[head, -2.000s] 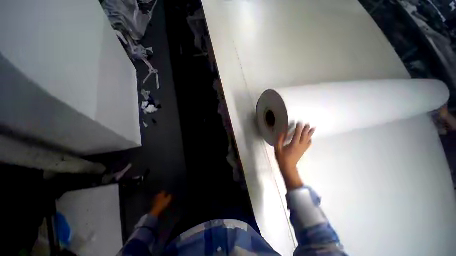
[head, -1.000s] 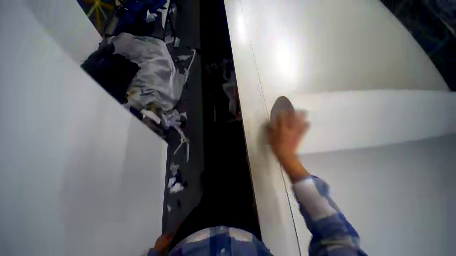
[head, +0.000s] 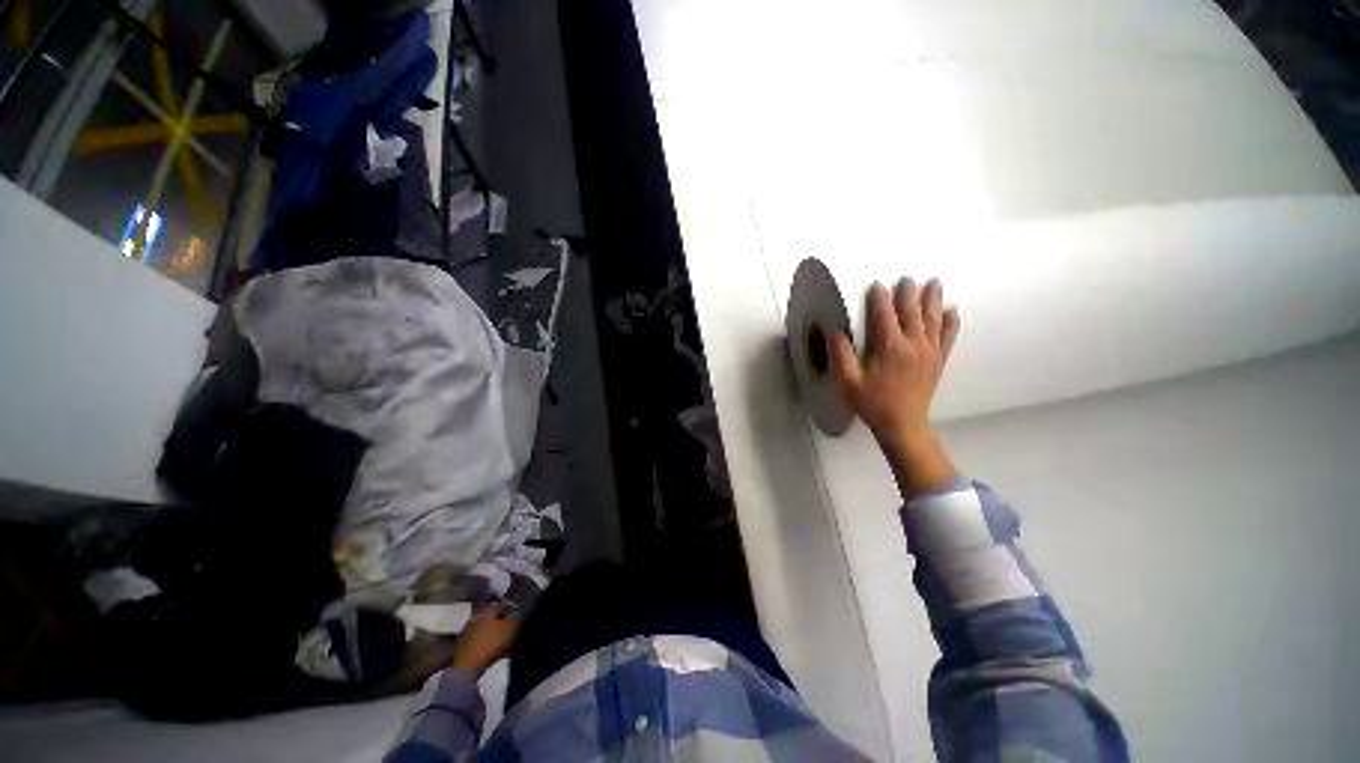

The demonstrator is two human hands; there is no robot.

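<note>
A thick white roll lies across the long white-topped table. Its round grey end with a dark core hole faces left, near the table's left edge. My right hand lies on the roll beside this end, fingers spread and pointing away from me, thumb at the core hole. A flat white sheet lies on the table on my side of the roll. My left hand is low at the left, beside scraps and cloth; it is small and its fingers are unclear.
A dark aisle runs along the table's left edge. Left of it lie a large pale cloth bundle, dark cloth, blue cloth and small scraps. A white surface stands at the far left.
The view has moved forward along the aisle, bringing the pale bundle closer. My right hand has shifted from the roll's lower edge onto its upper surface. The sheet still lies behind the roll.
</note>
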